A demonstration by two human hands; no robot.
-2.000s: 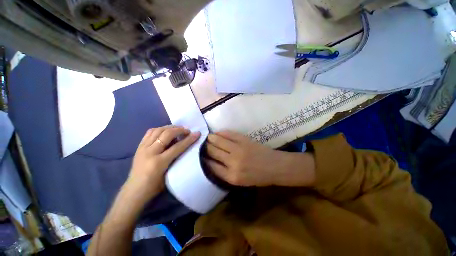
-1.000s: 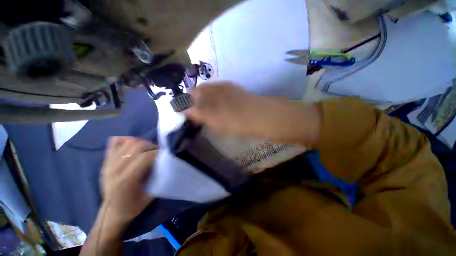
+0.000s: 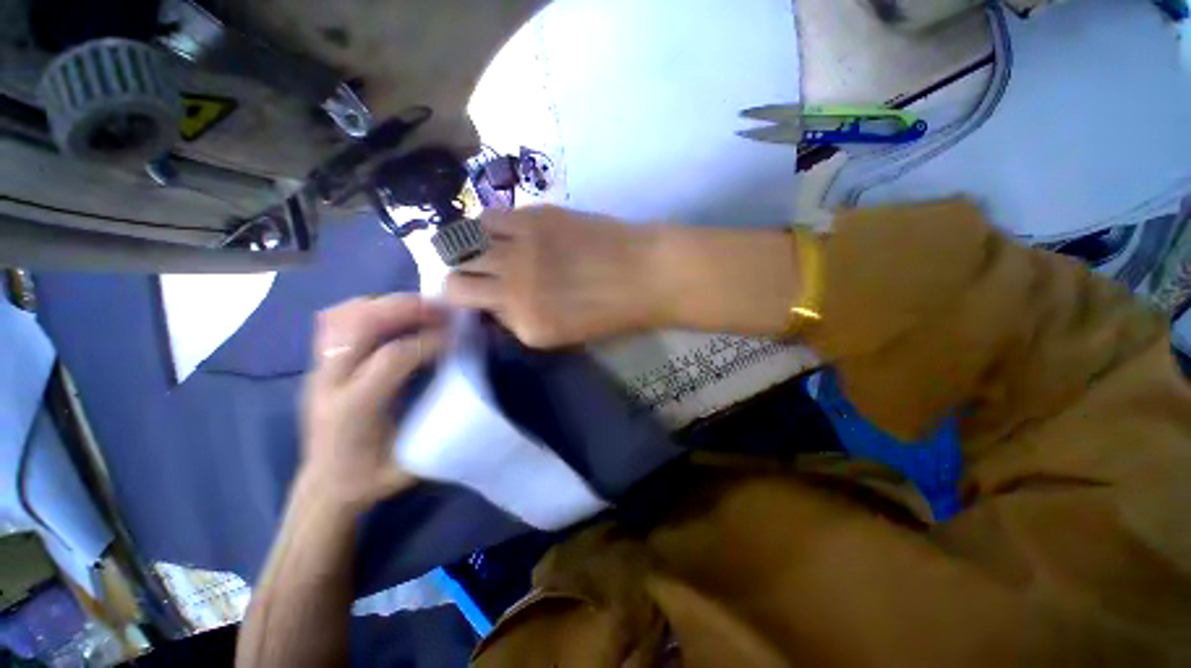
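Observation:
A white piece (image 3: 490, 450) lies over dark navy-grey fabric (image 3: 575, 398) just in front of the sewing machine head (image 3: 301, 78). My left hand (image 3: 372, 379) is slightly blurred and grips the white piece's left edge near its top. My right hand (image 3: 542, 274) is close to the presser foot area, its fingers bent down on the dark fabric and white piece. The fingertips are partly hidden behind a ridged metal knob (image 3: 460, 240). The needle cannot be made out clearly. More dark fabric (image 3: 196, 450) spreads over the table on the left, with a white curved piece (image 3: 209, 313) on it.
Thread snips (image 3: 842, 125) with green and blue handles lie right of the machine, at the edge of a large white piece (image 3: 666, 118). Stacked white pieces (image 3: 1045, 144) lie further right. A printed scale (image 3: 705, 369) runs along the front table edge. Blue plastic (image 3: 901, 450) shows below.
Over two seconds, my right hand has moved up and left to the presser foot area. The white piece, curled over earlier, now lies flatter, with dark fabric showing beside it. The view has shifted slightly.

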